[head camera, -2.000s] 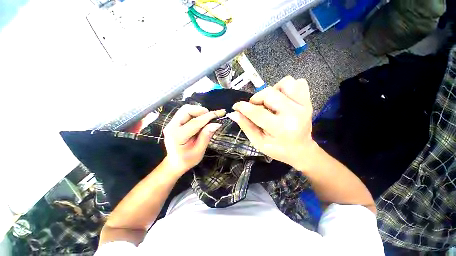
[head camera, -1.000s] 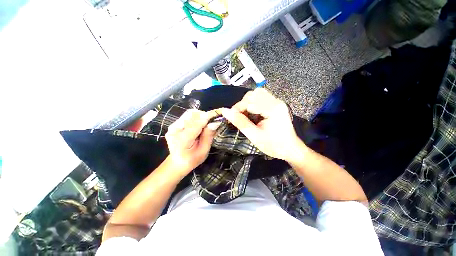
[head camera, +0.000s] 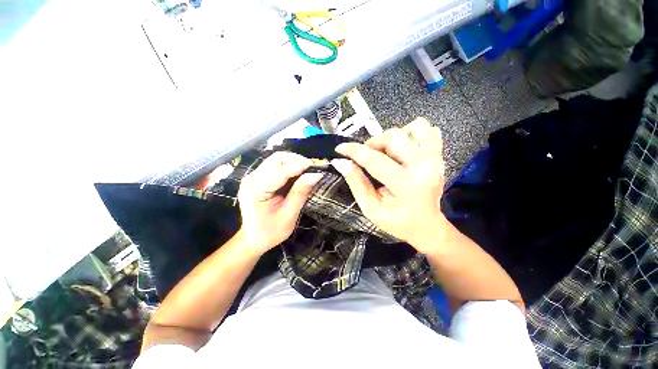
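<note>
A plaid garment (head camera: 335, 205) with black lining (head camera: 180, 234) lies over my lap, its left corner resting on the table's front edge. A curved checked loop (head camera: 321, 277) lies on it, near my body. My left hand (head camera: 278, 198) pinches the garment's edge between thumb and fingers. My right hand (head camera: 397, 180) pinches the same edge just to the right, with the fingertips of both hands close together. The fingertips cover most of the pinched part, so its exact shape is hidden.
The white table (head camera: 238, 94) spans the upper left. Scissors with green and yellow handles (head camera: 312, 45) lie on it. Black and plaid garments (head camera: 541, 194) are heaped at right. More plaid cloth (head camera: 79, 331) is at lower left. A table leg (head camera: 428, 70) stands on the speckled floor.
My right hand has opened outward from its more curled pose one second ago, its fingers raised. The view has shifted slightly, so the scissors and table appear lower. Both hands still pinch the garment.
</note>
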